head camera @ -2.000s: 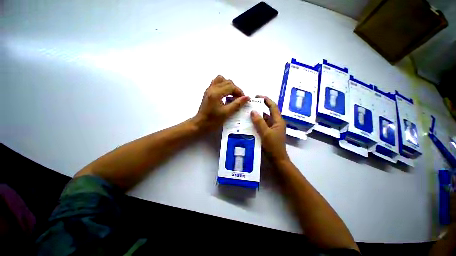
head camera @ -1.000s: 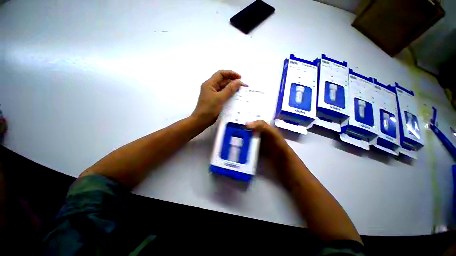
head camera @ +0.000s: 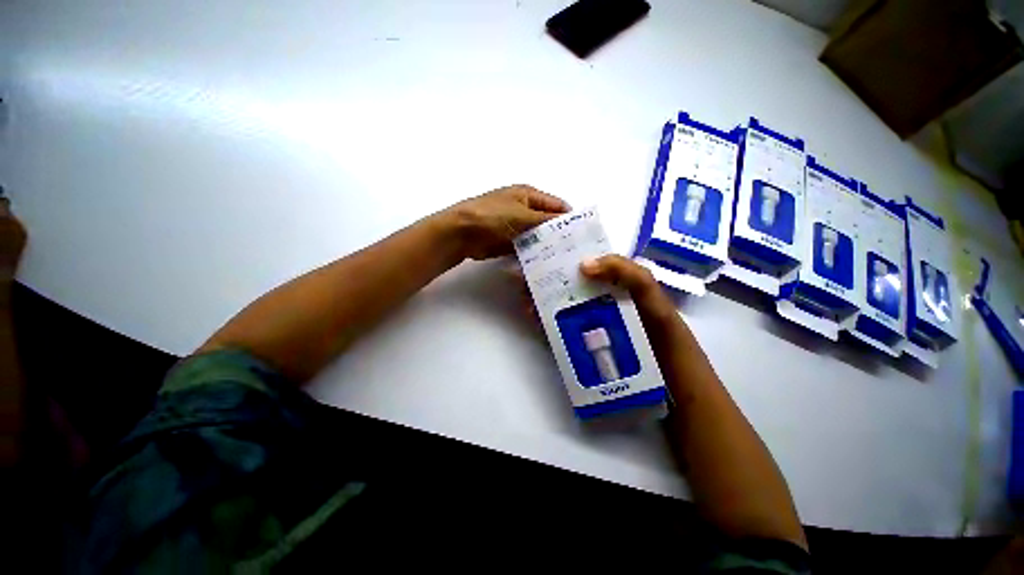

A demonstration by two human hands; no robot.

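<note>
A white and blue retail box with a pale cylinder shape on its blue panel is in front of me, tilted with its blue lower end towards the right. My right hand holds it by its right side, with the thumb on the front face. My left hand is at its upper left corner, fingers partly behind the box; whether it grips the box is hard to tell. Several similar boxes stand in a row at the right, with white flaps sticking out at their lower ends.
A black smartphone lies at the top of the white table. A brown box or bag is at the upper right. Blue pieces lie at the far right. Part of another person's hand shows at the left edge.
The box has turned, its lower end swinging to the right. My right hand has shifted lower on its side than at first. Another person's hand has come in at the left edge.
</note>
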